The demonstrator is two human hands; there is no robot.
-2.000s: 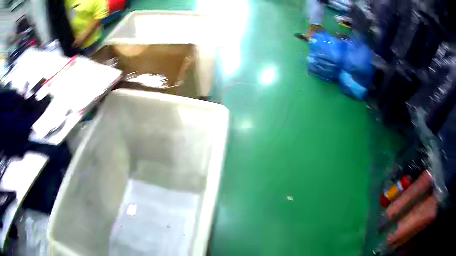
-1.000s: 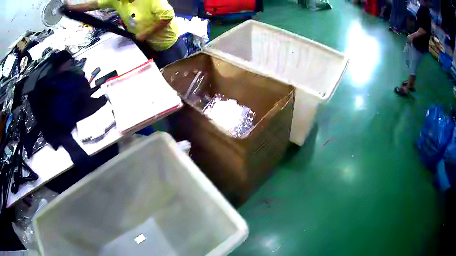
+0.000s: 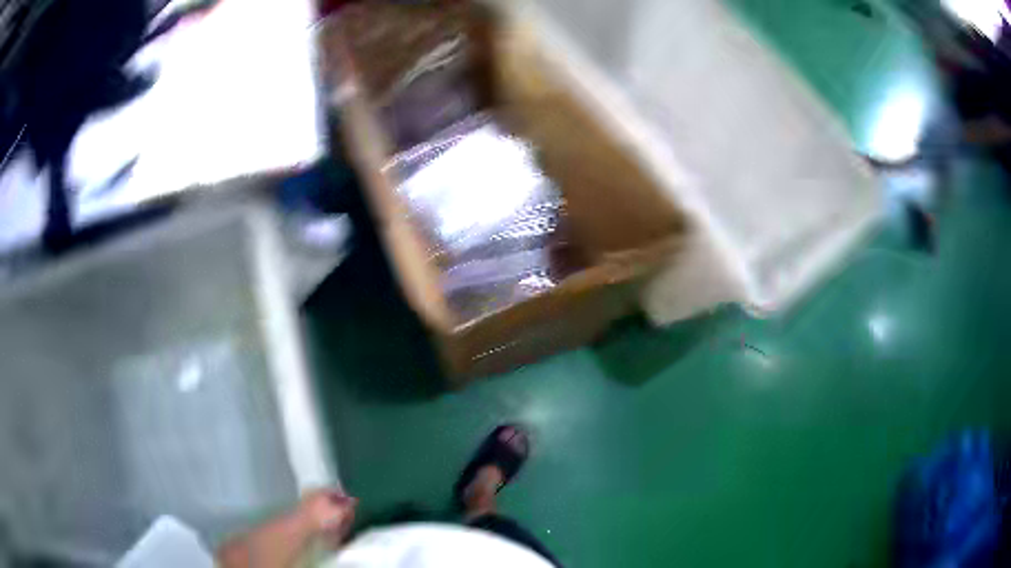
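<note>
My left hand (image 3: 322, 517) is at the bottom left, blurred. It looks closed on the near end of the right rim of a pale empty-looking tub (image 3: 284, 355); the fingers are not clear. A flat pale sheet and a small white piece lie on the tub's floor. My right hand is not in view. An open brown carton (image 3: 554, 322) stands right of the tub, with clear shiny plastic bags (image 3: 477, 200) inside.
A second white tub (image 3: 765, 166) stands beyond the carton. A white table (image 3: 222, 100) with dark cloth (image 3: 67, 67) is at the upper left. My sandaled foot (image 3: 497, 455) is on the green floor (image 3: 687, 455). A blue bag (image 3: 953, 499) is at the lower right.
The view has come closer to the carton and tilted down. The near tub now shows further left. My left hand and foot have come into view; the person in yellow is out of view.
</note>
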